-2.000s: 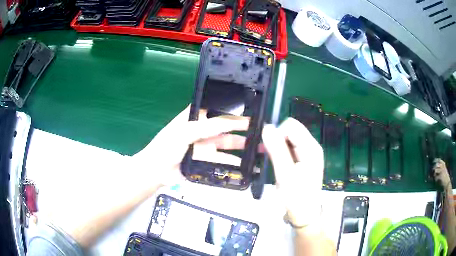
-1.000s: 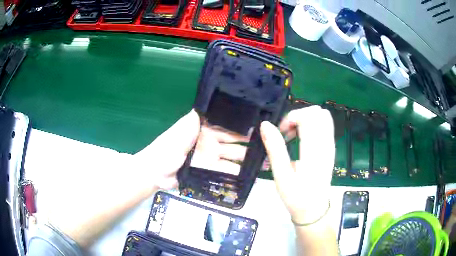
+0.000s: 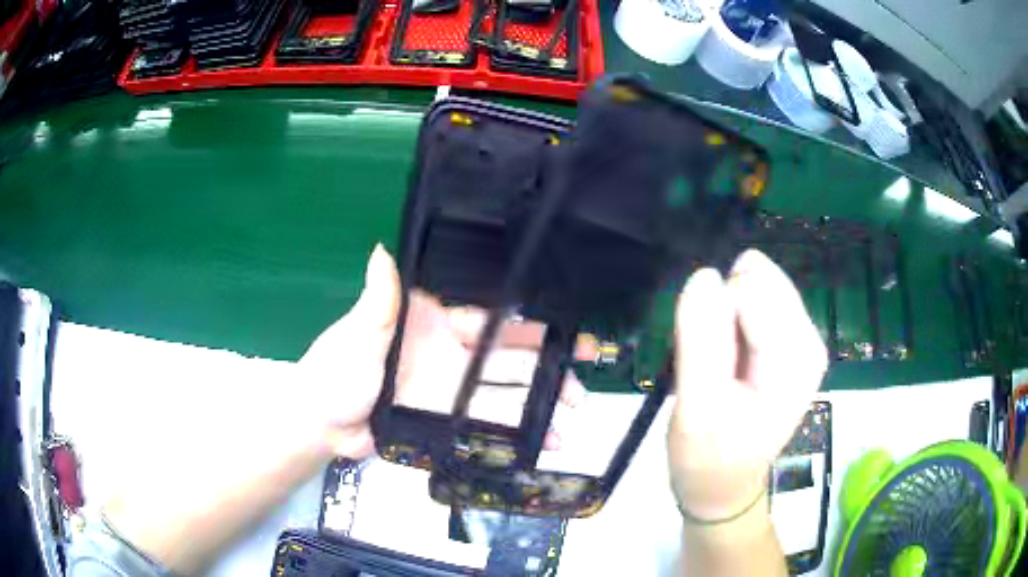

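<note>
My left hand (image 3: 359, 349) holds a stack of black phone middle frames (image 3: 473, 169) upright in the air, its fingers showing through the cut-out window. My right hand (image 3: 738, 372) grips the right edge of another middle frame (image 3: 665, 203), tilted and blurred, which overlaps the front of the stack. Whether their lower ends touch cannot be told. Below, a frame (image 3: 395, 513) lies on the white surface, partly hidden by the held ones, with more stacked frames (image 3: 383, 560) at the bottom edge.
A red tray (image 3: 485, 81) with frames stands at the back. Blurred frames lie in a row on the green surface (image 3: 226, 214) at right. Tape rolls (image 3: 744, 51) are at upper right. A green fan (image 3: 936, 518) and a frame (image 3: 807, 507) are lower right.
My right hand has moved right, swinging one frame out from the stack. The stack in my left hand has shifted left. The view has turned slightly right.
</note>
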